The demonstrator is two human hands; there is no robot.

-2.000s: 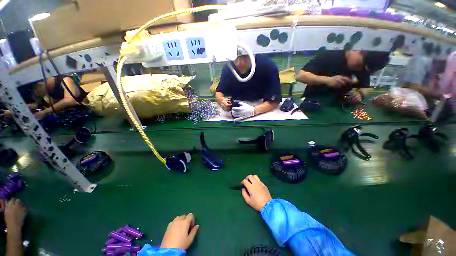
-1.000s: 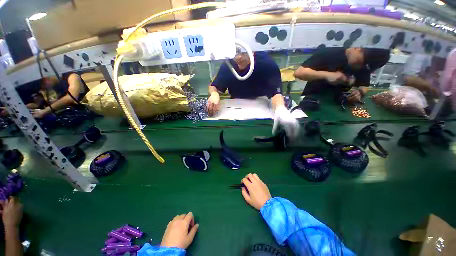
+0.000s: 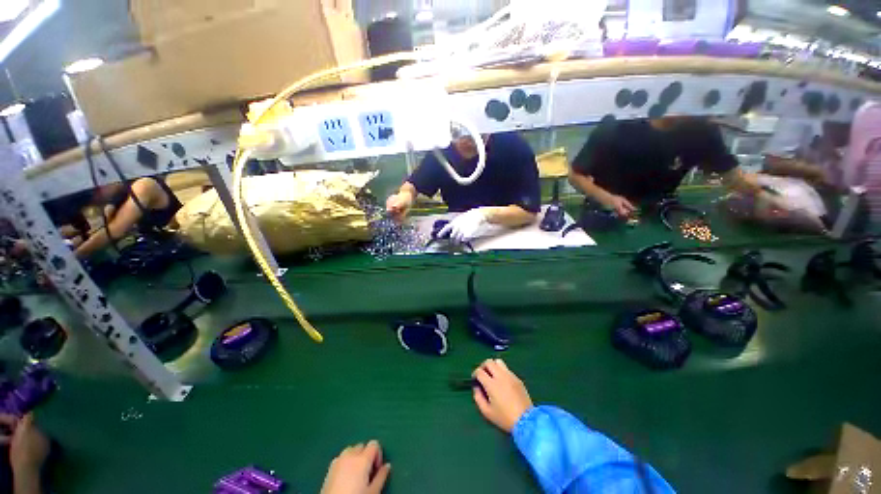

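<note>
My right hand (image 3: 502,394) rests on the green belt (image 3: 406,400) near the centre, in a blue sleeve. Its fingers are closed around a thin black pointed tool (image 3: 464,384), perhaps tweezers, pointing left. My left hand (image 3: 356,470) lies at the lower edge, partly cut off, its fingers bent; no object shows in it. A small pile of purple battery cells (image 3: 249,480) lies left of it, cut off by the edge. Black round fan housings with purple cells lie at the right (image 3: 652,338), (image 3: 720,317) and at the left (image 3: 243,343).
Black parts (image 3: 422,335) lie beyond my right hand. A yellow cable (image 3: 270,275) hangs from the power strip (image 3: 357,130). A slanted metal post (image 3: 92,289) stands left. A carton (image 3: 855,463) is lower right. Workers sit opposite; another person's hand (image 3: 29,442) is far left.
The belt parts have shifted right past my hands. The view has tilted up, so my hands sit lower in the picture. The worker opposite has drawn the gloved hand back from the belt.
</note>
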